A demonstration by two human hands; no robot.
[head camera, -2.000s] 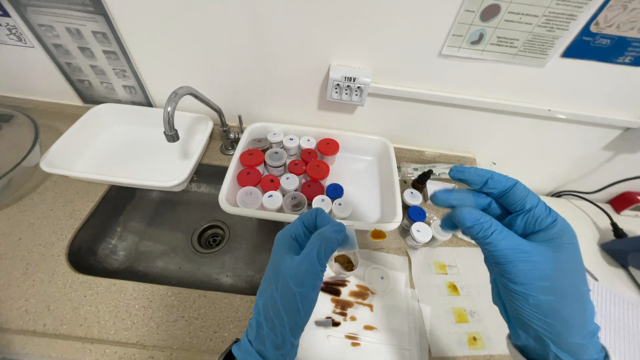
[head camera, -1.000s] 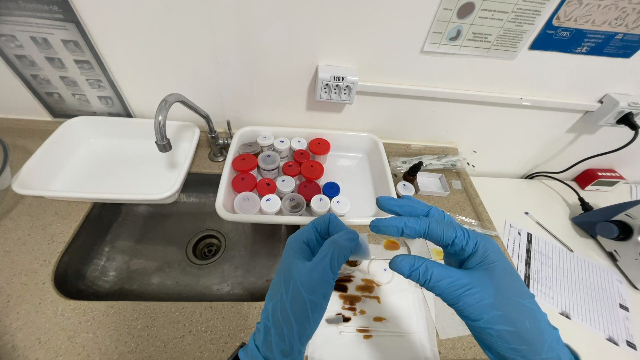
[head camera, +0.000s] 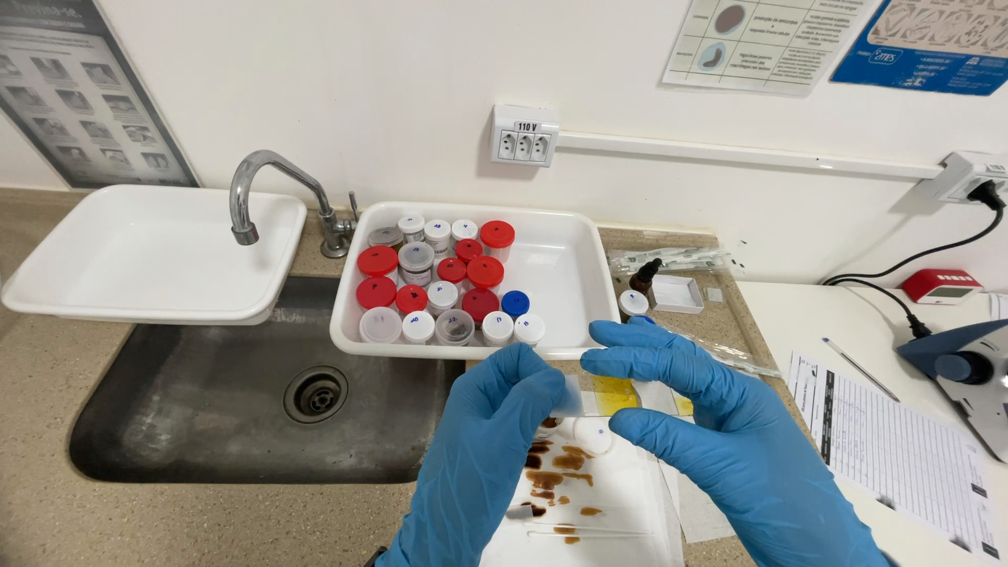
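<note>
My left hand (head camera: 504, 441), in a blue glove, pinches the frosted end of a glass microscope slide (head camera: 587, 398). A yellow smear (head camera: 616, 395) lies on or shows through the slide. My right hand (head camera: 709, 417), gloved too, is at the slide's right side with thumb and fingers apart; whether it touches the glass I cannot tell. Below the hands, white paper (head camera: 606, 520) bears brown stains and a thin white stick (head camera: 587, 534). A round translucent lid (head camera: 593, 435) lies near its top. The specimen cup under my left fingers is mostly hidden.
A white tray (head camera: 579, 236) holds several specimen cups with red, white and blue lids. Left of it are a steel sink (head camera: 197, 409), a tap (head camera: 272, 161) and another white tray (head camera: 150, 311). A dropper bottle (head camera: 644, 276), small box (head camera: 677, 294), printed sheets (head camera: 898, 449) and pen (head camera: 858, 368) are at right.
Both hands have come closer together around the slide. The yellow smear, seen as orange a second ago, now shows bright yellow between them. The view has shifted somewhat.
</note>
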